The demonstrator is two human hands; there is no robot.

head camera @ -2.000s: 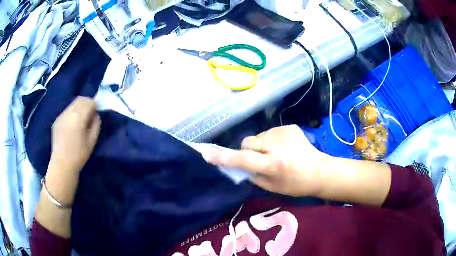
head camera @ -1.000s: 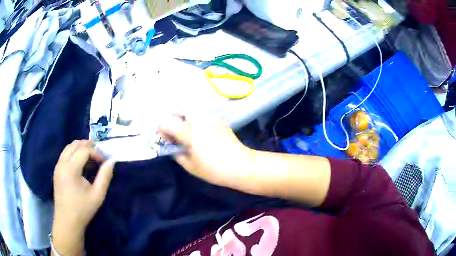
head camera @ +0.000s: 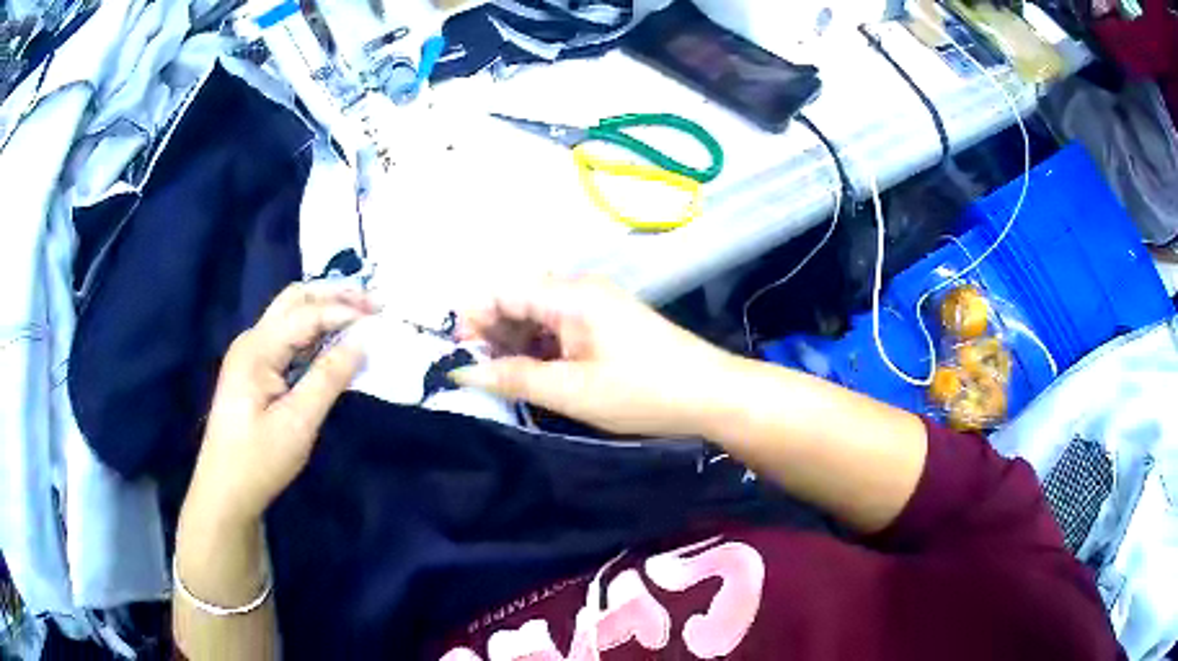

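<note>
The navy garment piece lies over my lap and up the left side of the table. Its white panel lies between my hands at the table's front edge. My left hand pinches the white panel's left part between thumb and fingers. My right hand has thumb and fingers at the panel's right part, beside a small dark patch. Whether that patch is cloth or something else I cannot tell. No tool can be made out in either hand.
Scissors with green and yellow loops lie on the white table. A black phone lies behind them. White and black cables hang over the edge. A blue crate with bagged orange fruit stands right. Pale cloth heaps left.
My right hand first moved left to the white panel, then slightly right. My left hand has moved down and right. The white panel now lies spread between my hands; the navy cloth hangs lower in front.
</note>
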